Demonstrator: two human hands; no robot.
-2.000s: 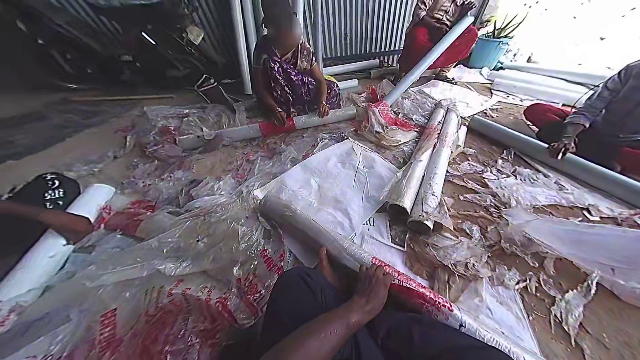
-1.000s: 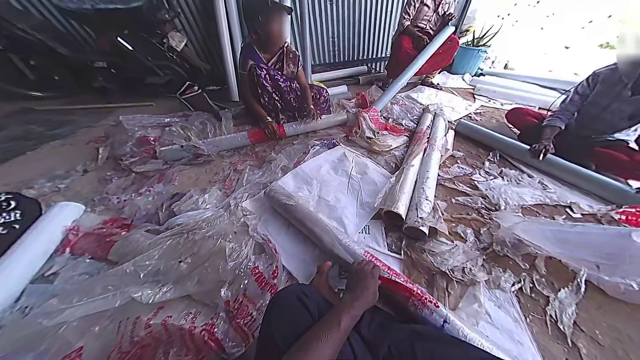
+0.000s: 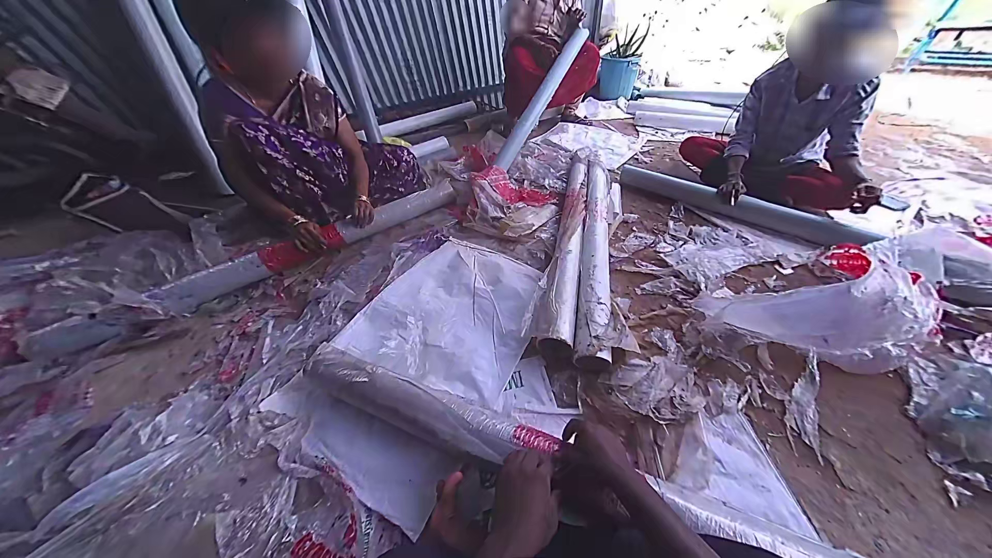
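Observation:
A long pale roll wrapped in clear plastic film (image 3: 418, 399), with red print near its middle, slants across a white sheet (image 3: 449, 318) in front of me. My left hand (image 3: 525, 492) curls its fingers over the near side of the roll beside the red print. Just right of it, my right hand (image 3: 595, 465) is bent at the roll; its fingertips are dark and partly hidden, so its exact hold cannot be told. A bare foot, perhaps, shows left of my left hand. Two whitish tubes (image 3: 568, 271) lie side by side beyond the roll.
A person (image 3: 310, 155) at left holds a grey tube with a red band (image 3: 395, 209). Another at right touches a long grey tube (image 3: 744, 205). A third, farther back, holds a slanted tube (image 3: 542, 101). Crumpled film (image 3: 837, 310) litters the ground; a blue plant pot (image 3: 618, 76) stands behind.
My right hand and forearm have come into view from the lower right and reached the roll. At right, a bulky piece of film with red print has come into view.

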